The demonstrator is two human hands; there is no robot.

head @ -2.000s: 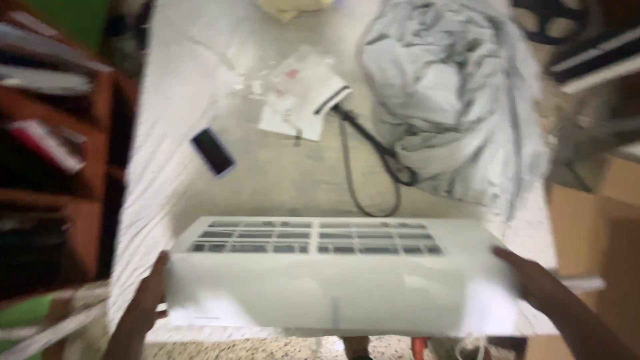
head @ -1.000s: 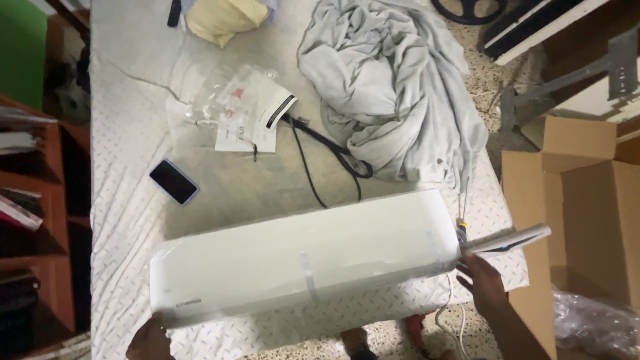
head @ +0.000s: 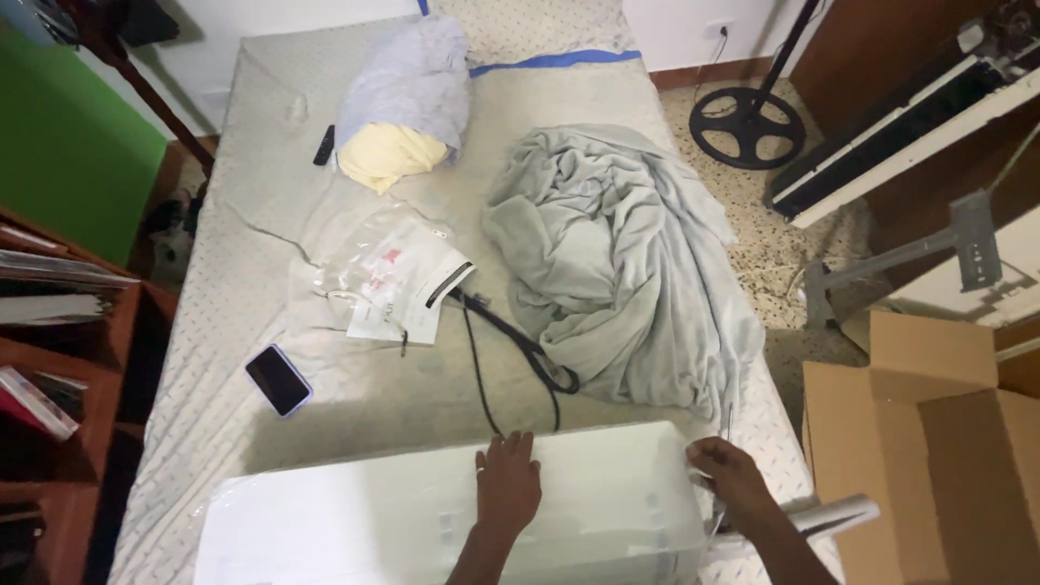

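Observation:
The white indoor unit of a split air conditioner [head: 390, 520] lies along the near edge of a bed, with clear film over it. My left hand [head: 508, 483] rests with spread fingers on its far edge, right of the middle. At its right end my right hand [head: 727, 479] has bent fingers at the corner; whether they pinch the film cannot be told. Beneath that hand, a silvery tube [head: 837, 516] sticks out to the right. Behind the unit, a black cable [head: 520, 337] lies by printed papers [head: 406, 284] and a clear plastic bag [head: 333, 244].
A grey blanket [head: 617, 260] is heaped on the bed's right side. A phone [head: 279, 380] lies left, a remote control [head: 325, 146] and a bundled cloth [head: 406, 97] farther back. An open cardboard box [head: 934, 455] and a metal bracket [head: 902, 252] stand right; a shelf [head: 97, 390] is left.
My left hand has moved from the unit's left end to its far edge. The unit showed its vented side two seconds ago and a smooth face one second ago. The view now takes in more of the bed.

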